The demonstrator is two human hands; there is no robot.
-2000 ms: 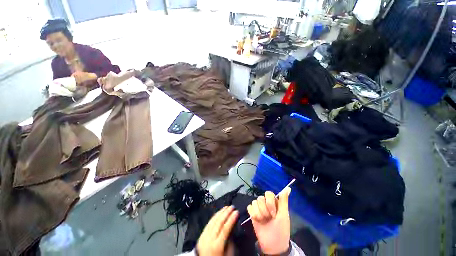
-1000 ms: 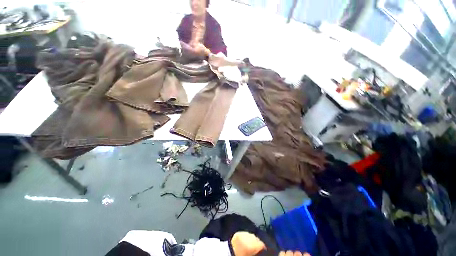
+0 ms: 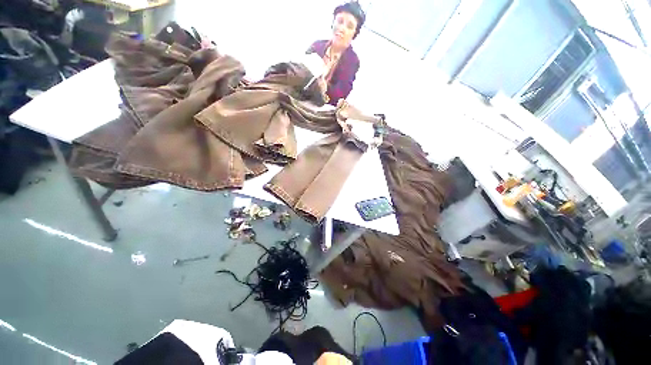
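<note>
A white sleeve with a dark mark crosses the bottom edge. A small skin-coloured patch, seemingly my left hand, is cut off by the edge, so its fingers and any hold are hidden. My right hand is out of the picture. Dark cloth lies just behind the left hand, in my lap area. The thin rod does not show.
A black cord heap and fabric scraps lie on the floor. Brown trousers and a phone lie on the white table. A person sits behind it. A blue crate stands bottom right.
The view has swung left and tilted, moving the table rightward in the picture. Both hands and the rod were visible earlier; now the right hand is gone and the left is nearly cut off.
</note>
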